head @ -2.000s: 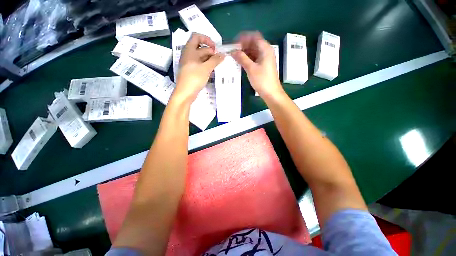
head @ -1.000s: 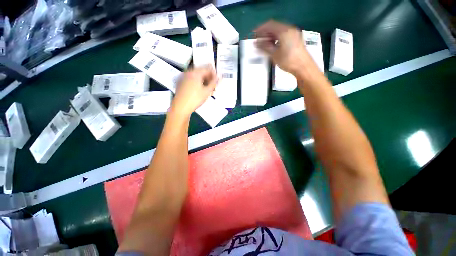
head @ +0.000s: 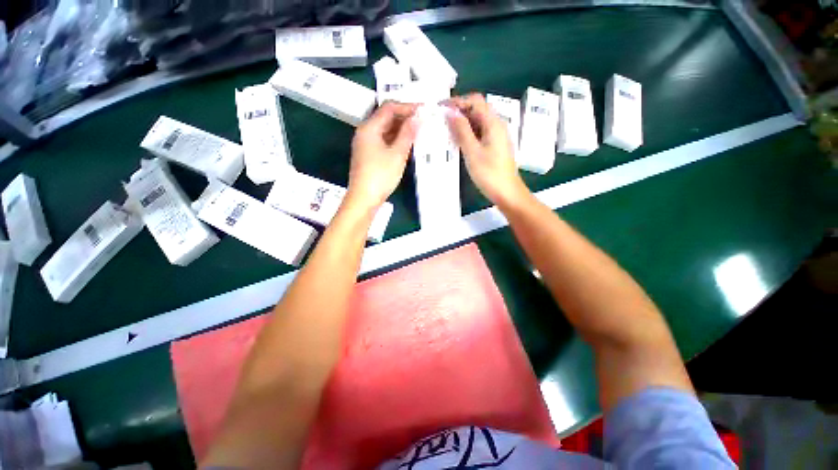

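Observation:
A slim white folding carton (head: 436,184) lies lengthwise between my hands, its near end by the pale rail. My left hand (head: 386,147) pinches the left side of its far end, and my right hand (head: 482,142) pinches the right side. The small flaps at that end are partly hidden by my fingertips. Several similar cartons lie to the left, one with a red mark (head: 308,197) close to my left forearm. Several more stand in a loose row to the right, one at the row's far right (head: 624,112).
A pale guide rail (head: 211,310) with a small black arrow crosses the green conveyor (head: 680,202). A red foam pad (head: 432,349) lies under my forearms. Plastic-bagged parts (head: 83,46) are piled beyond the far rail. Thin white pieces (head: 55,427) stand at lower left.
My hands have come together at the far end of one carton. The row at right has gained a carton. Cartons at left have shifted and turned.

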